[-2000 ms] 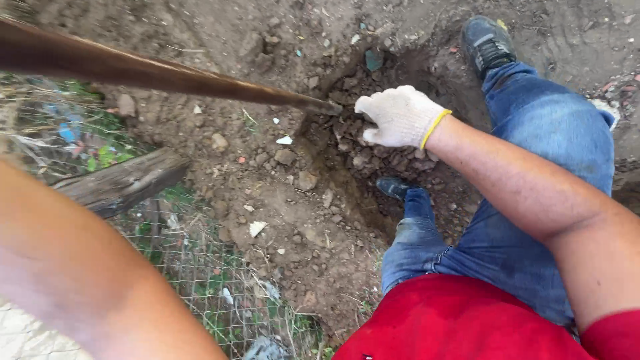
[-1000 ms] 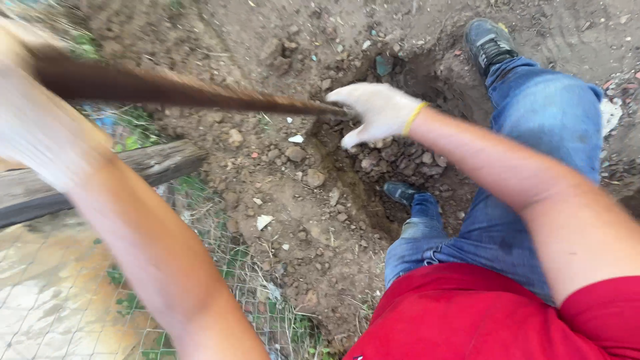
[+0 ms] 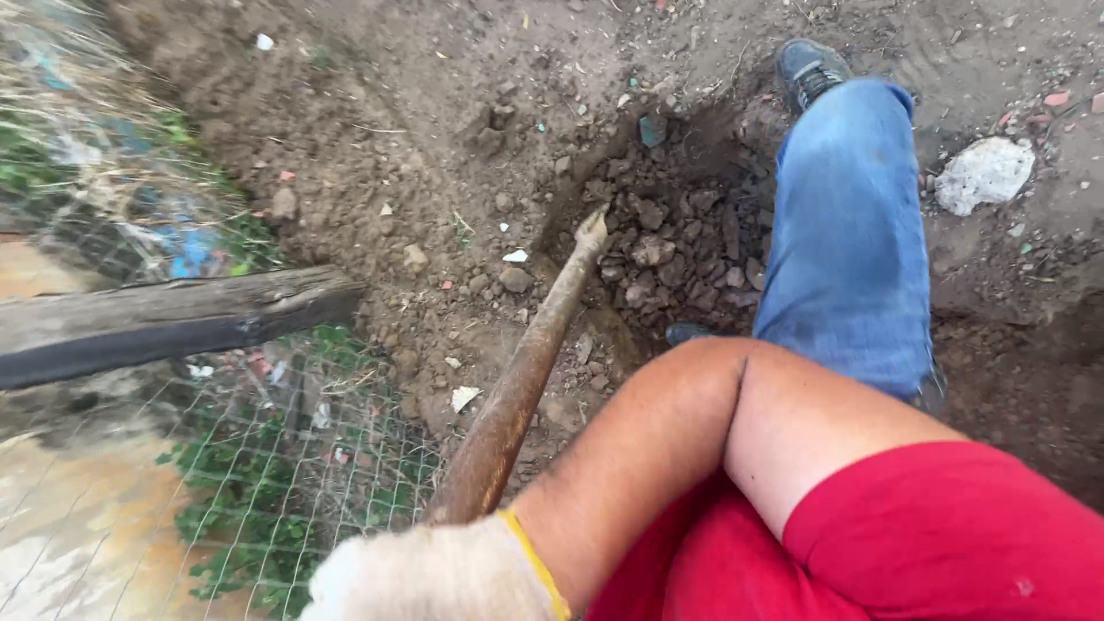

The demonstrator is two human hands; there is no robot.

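A long, rusty-brown pole slants from the bottom of the view up to the rim of a dug hole, its pale, narrowed tip at the loose clods. My right hand, in a whitish knit glove with a yellow cuff, is closed around the nearer part of the pole at the bottom edge; its fingers are blurred and partly out of view. My left hand is out of view. The hole lies beside my jeans-clad leg, and a dark shoe rests on the soil above it.
A weathered timber beam juts in from the left. Below it, wire mesh stretches over green plants. A whitish stone lies right of the leg. Dry grass and blue scraps lie at upper left.
My right hand has moved from the pole's tip at the hole to its nearer part. My left hand has left the view. The pole now slants more steeply in the picture.
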